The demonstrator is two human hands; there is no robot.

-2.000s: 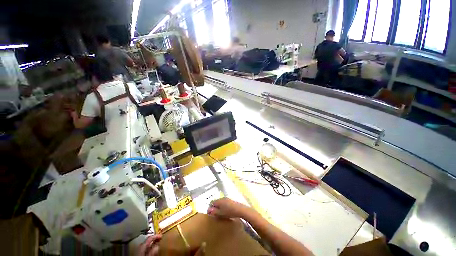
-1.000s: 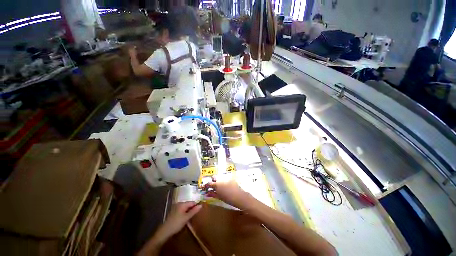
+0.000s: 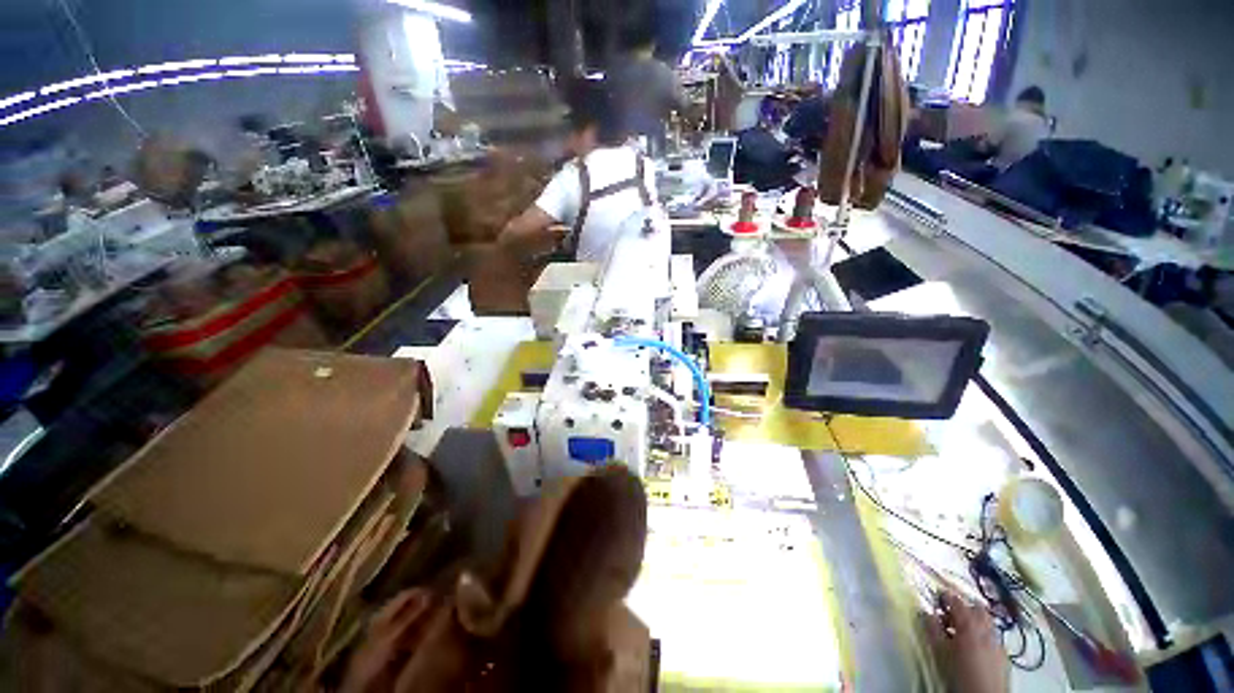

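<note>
The brown fabric piece is raised and folded in front of the sewing machine, covering part of its lower head. My left hand is at the bottom, blurred, closed on the left side of the brown piece. The piece hides part of this hand. My right hand is at the table's lower right, beside the black cable, partly cut off by the bottom edge. Whether its fingers hold something is unclear. The yellow clamp shows under the machine head, away from the piece.
A tall stack of brown workpieces stands at left. A control screen is right of the head. A tape roll and a red-handled tool lie at right. A person is behind the machine, near thread cones.
The brown piece has left the clamp area and moved up and left with my left hand. My right hand has let go of it and moved right to the cable. The view has turned left.
</note>
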